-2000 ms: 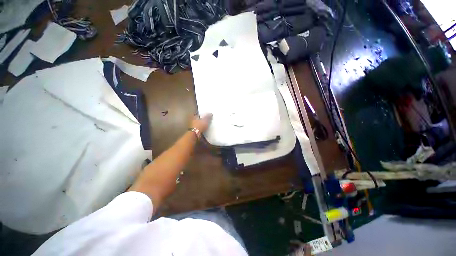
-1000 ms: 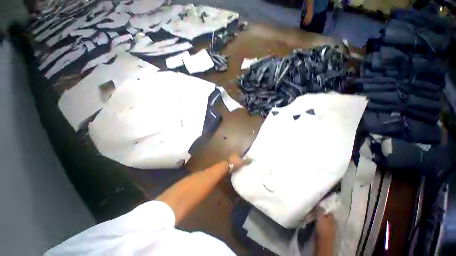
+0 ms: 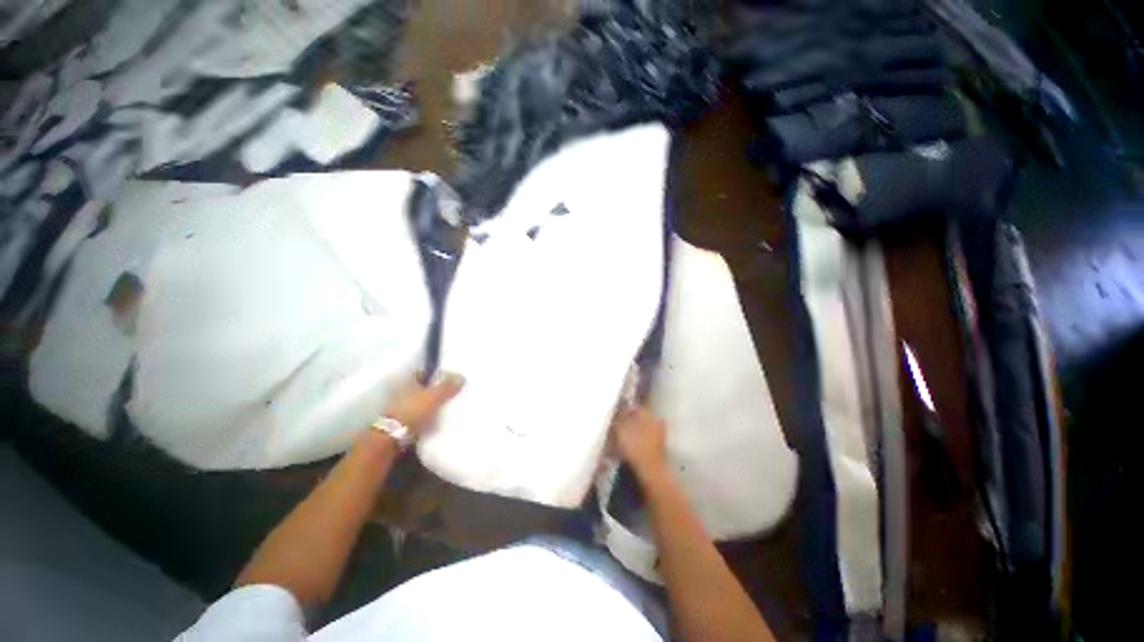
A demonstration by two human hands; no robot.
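Note:
A white-topped cut body panel stack with dark edges lies in front of me, tilted, with several tiny dark notch scraps near its upper end. My left hand grips its lower left edge; the fingers are partly hidden. My right hand grips its lower right edge, with a narrow white strip, perhaps the tape measure, hanging by it. Another white-topped panel lies to the right, partly beneath the held one.
Large white-topped panels lie at left, with a brown-grey block on them. Smaller cut pieces are beyond. A dark offcut heap and tied bundles lie at the back. Long strips run at right.
The held panel stack has shifted left, beside the large panels, uncovering the panel at right. My right hand has come into view and grips its right edge.

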